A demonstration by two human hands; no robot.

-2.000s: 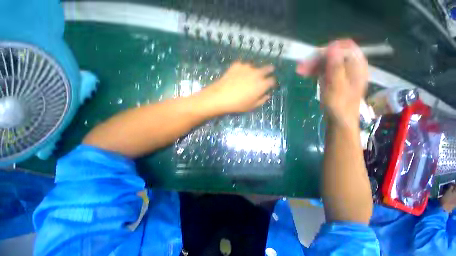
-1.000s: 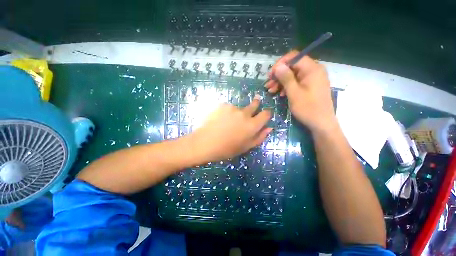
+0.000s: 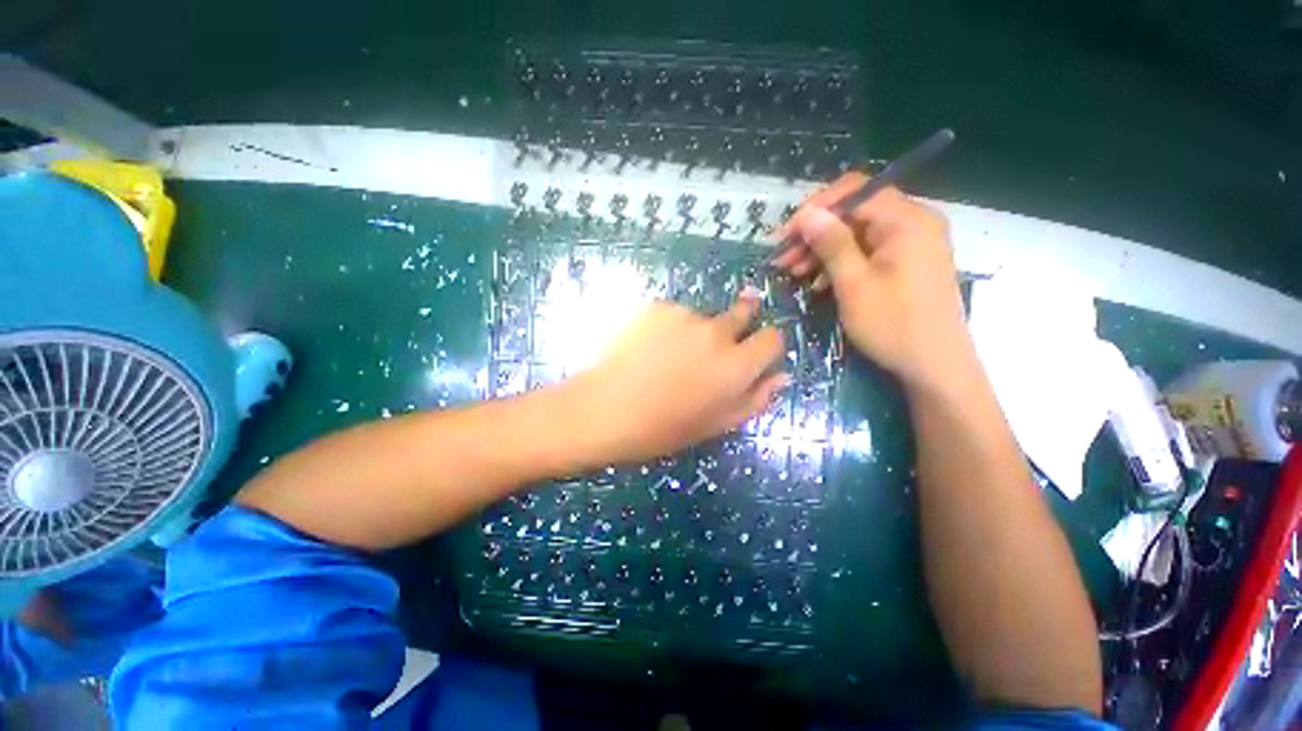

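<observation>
A clear blister tray [image 3: 643,571] with a grid of pockets lies flat in front of me, with bright glare on its left part. Small dark components [image 3: 653,212] stand in a row over the white strip. My right hand [image 3: 878,264] is bare and holds dark tweezers [image 3: 900,172] like a pen, tips pointing down-left at the tray's upper right. My left hand [image 3: 693,371] rests over the middle of the tray, fingers bent and slightly apart, fingertips just below the tweezer tips. Whether it holds a tiny piece cannot be told.
A light blue fan [image 3: 107,386] stands at left, a yellow object [image 3: 160,214] behind it. Silvery specks lie on the green bench. At right are a white paper [image 3: 1040,379], a pale bottle [image 3: 1239,407], a looped cable [image 3: 1184,571] and a red bin [image 3: 1257,607]. A second tray [image 3: 685,93] lies beyond.
My right hand has come down from a blurred, raised position to the tray's upper right with the tweezers. My left hand stays over the tray. The view has also shifted.
</observation>
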